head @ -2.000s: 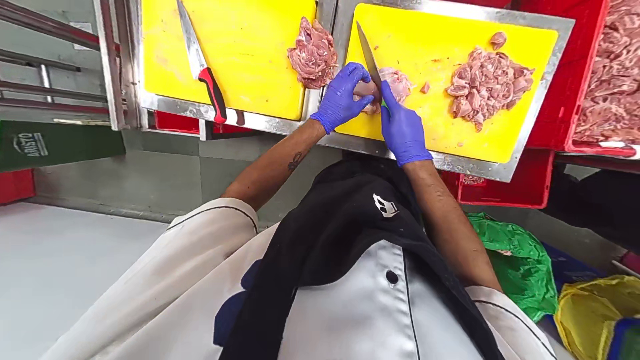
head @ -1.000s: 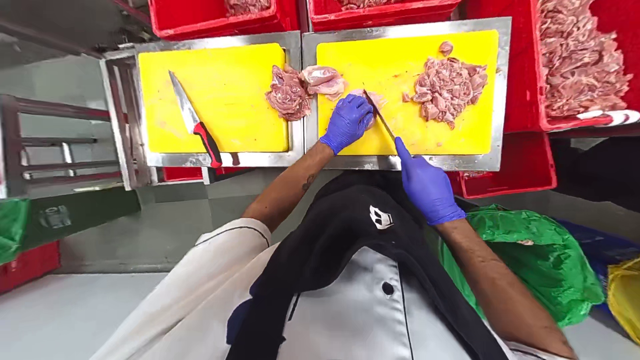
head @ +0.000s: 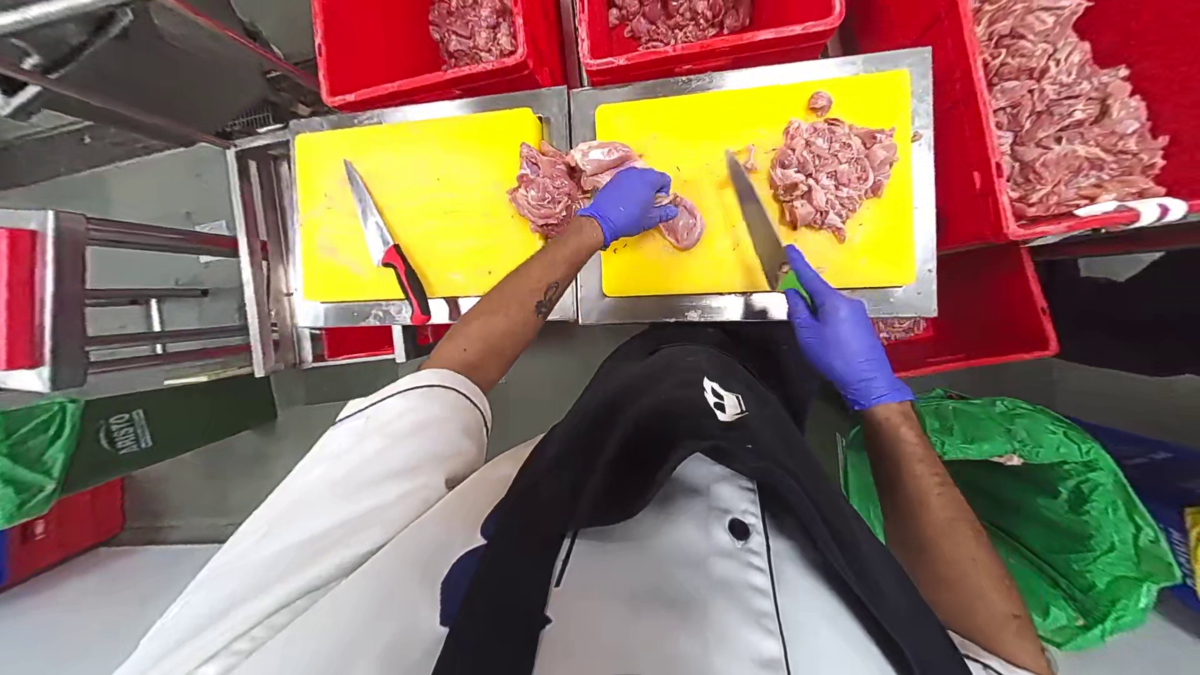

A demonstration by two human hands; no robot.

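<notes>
My left hand [head: 630, 204], in a purple glove, grips a piece of raw meat [head: 684, 225] at the left part of the right yellow cutting board [head: 670, 277]. Another meat piece [head: 600, 157] lies just behind that hand, beside a meat pile [head: 544, 192] at the right edge of the left yellow board [head: 459, 253]. My right hand [head: 834, 328], also gloved, holds a green-handled knife [head: 755, 220], its blade pointing away over the board. Cut meat [head: 830, 173] is heaped on the right half of that board. A knife with a red and black handle [head: 405, 283] rests on the left board.
Red crates of meat [head: 708, 58] [head: 431, 86] stand behind the boards. A large red crate [head: 994, 122] of meat is at the right, another red crate [head: 975, 323] below it. A metal rack [head: 253, 262] is at the left, a green bag [head: 1041, 506] at the lower right.
The knife blade has moved away from my left hand, toward the cut heap. My left hand has shifted left, toward the meat across the boards' inner edges. The view has shifted as well.
</notes>
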